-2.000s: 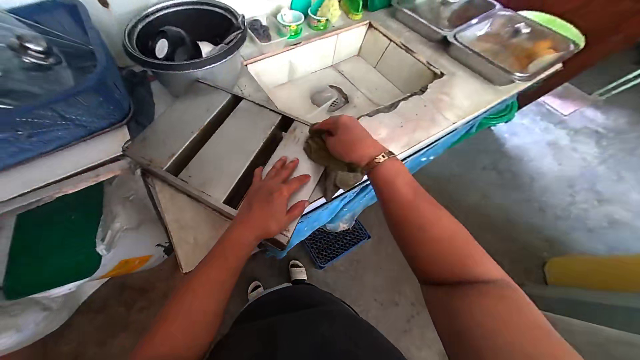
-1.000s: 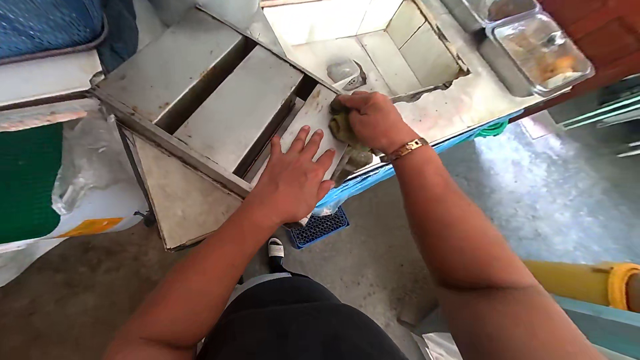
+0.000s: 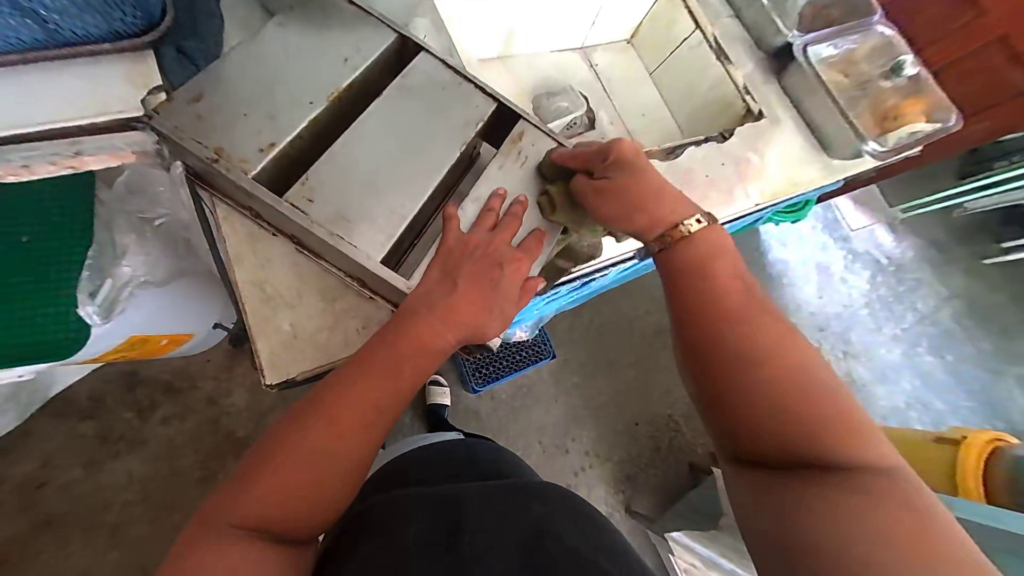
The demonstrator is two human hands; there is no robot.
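Note:
A stained metal rack with broad flat slats [image 3: 392,152] lies slanted across the counter, dark gaps between its slats. My left hand [image 3: 480,272] rests on its rightmost slat, fingers spread, palm down. At that slat's right edge, my right hand [image 3: 616,188] grips a crumpled olive-green cloth [image 3: 564,208]; part of the cloth hangs below the fist. Behind the rack is a white-tiled sink basin [image 3: 672,72] with a chipped rim. A clear plastic cup or strainer [image 3: 562,110] sits at the bottom of the basin.
Lidded metal food trays [image 3: 876,88] stand on the counter at the upper right. A blue basket [image 3: 80,24] is at the upper left, above a green mat [image 3: 44,264] and plastic bags [image 3: 136,240]. On the floor lies a blue plastic crate [image 3: 508,360]; a yellow pipe-like object [image 3: 936,460] is lower right.
The view has shifted closer over the rack. My left hand stays spread on the right slat, and my right hand keeps hold of the cloth at its edge.

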